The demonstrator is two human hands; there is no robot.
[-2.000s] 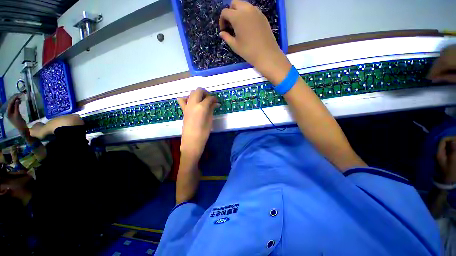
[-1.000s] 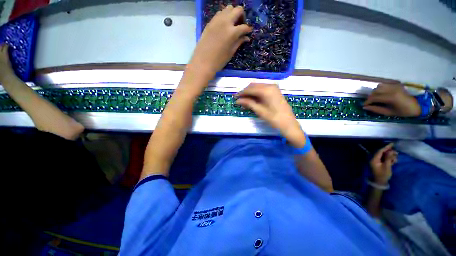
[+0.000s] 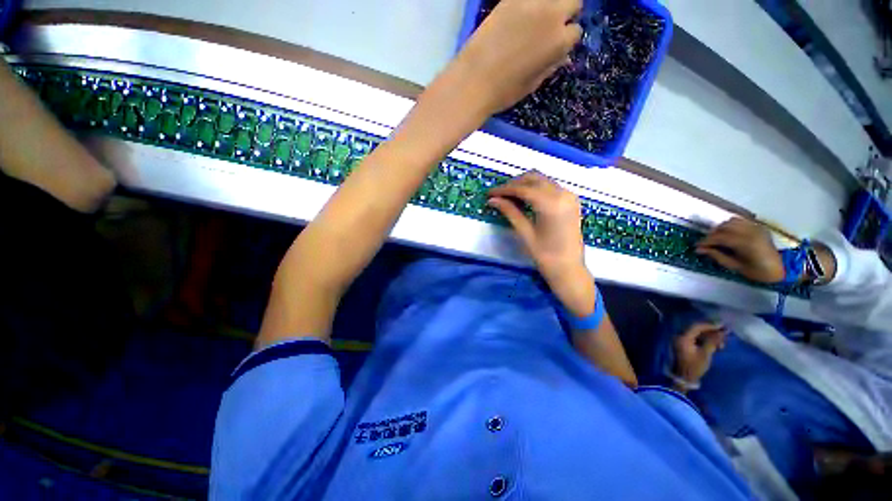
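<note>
Printed circuit boards form a long green strip slanting down to the right between white rails. My right hand, with a blue band on its wrist, is over the strip. Its thumb and index fingertip are near the boards; whether they hold a small part is too blurred to tell. My left arm crosses over the strip. My left hand is over the blue component bin, heaped with dark, wiry parts. Its fingers are curled at the top edge of the picture, and their contents cannot be made out.
Another person's banded hand is over the strip at the right, and a second hand lies below the rail. A coworker's arm reaches in at the far left. A small blue bin stands at the far right.
From the oldest frame, my right hand has come from the bin to the boards, and my left hand has gone from the boards to the bin. The view has turned.
</note>
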